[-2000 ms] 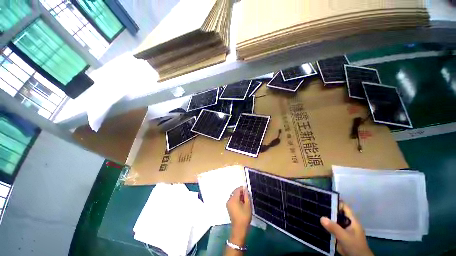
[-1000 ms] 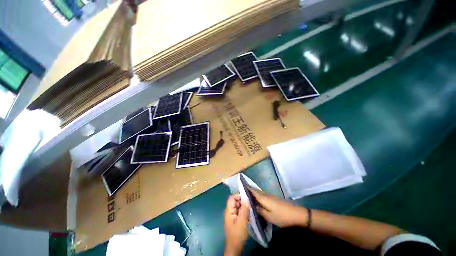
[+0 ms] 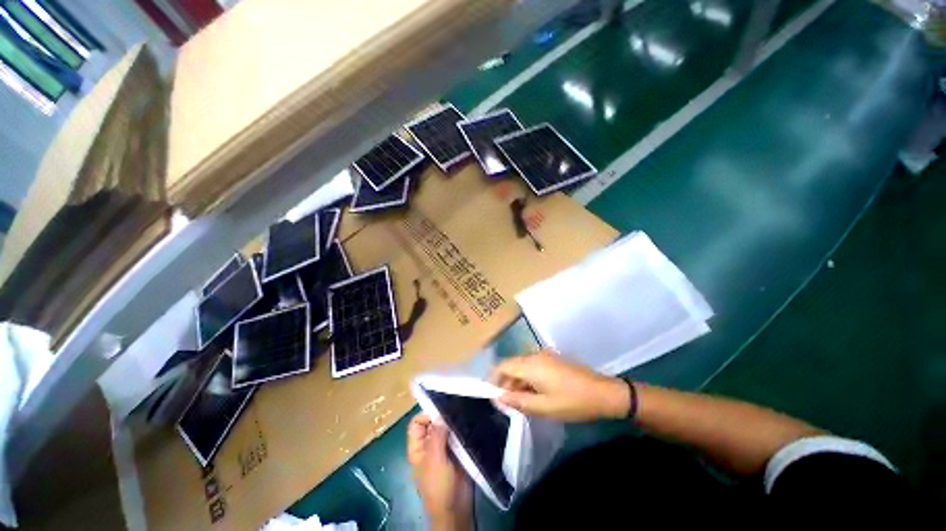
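Observation:
A dark solar panel [image 3: 475, 434] sits partly inside a white foam bag [image 3: 535, 444] in front of me, its dark face showing at the bag's opening. My left hand [image 3: 438, 467] grips the near left edge of the bag and panel. My right hand [image 3: 550, 386] holds the bag's upper edge with bent fingers. The panel's lower part is hidden by the bag and my dark clothing.
Bagged panels [image 3: 614, 303] lie stacked on the green table right of my hands. Unbagged panels [image 3: 272, 346] lie scattered on the printed cardboard sheet [image 3: 456, 272]. Thick corrugated pads [image 3: 301, 93] stand on the shelf at upper left. White foam bags [image 3: 307, 523] show at the bottom edge.
The panel, first held flat and bare between both hands, is now partly inside a white bag. My right hand has moved to the bag's upper edge. The view has turned right.

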